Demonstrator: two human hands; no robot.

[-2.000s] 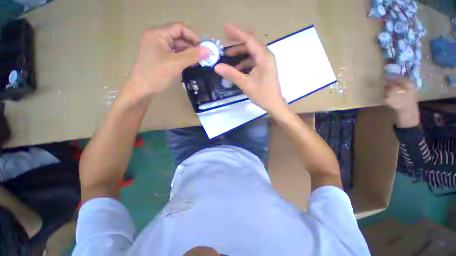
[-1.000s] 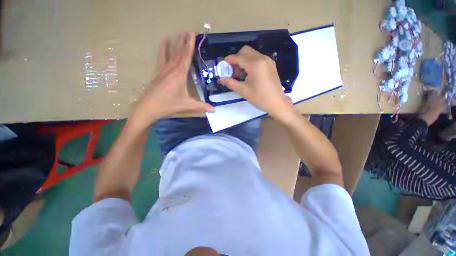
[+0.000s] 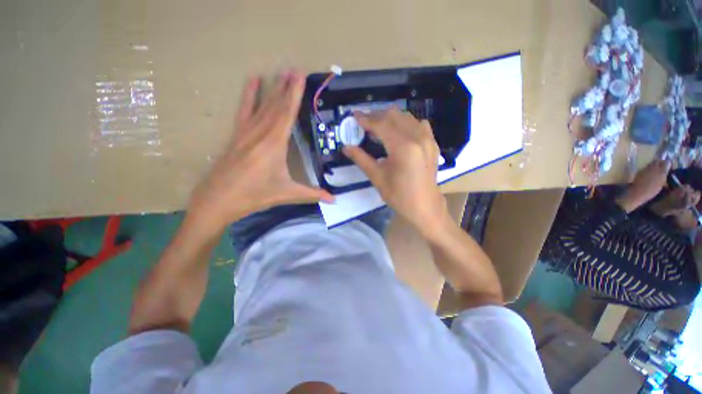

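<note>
The black housing [image 3: 454, 115] lies open on the white work pad [image 3: 496, 108], its cut corners to the right. A silver-white round motor [image 3: 352, 131] sits low at the housing's left part. My right hand [image 3: 400, 154] holds it between thumb and fingers. Thin reddish lead wires [image 3: 318, 96] run up the housing's left end to a tiny white connector [image 3: 336, 70] at its top left corner. My left hand [image 3: 258, 154] is spread, its thumb and fingers around the housing's left end. What lies under my right hand is hidden.
A motor pile [image 3: 612, 92] with reddish wires lies on the tan bench [image 3: 192, 46] at the right, beside a small blue box [image 3: 648, 125]. An open carton [image 3: 523, 238] stands below the bench edge. A person in a striped sleeve [image 3: 616, 246] sits at the far right.
Since two seconds ago, the motor has gone from between both hands above the housing down into its left part. My left hand has moved to the housing's left end. The view has shifted slightly.
</note>
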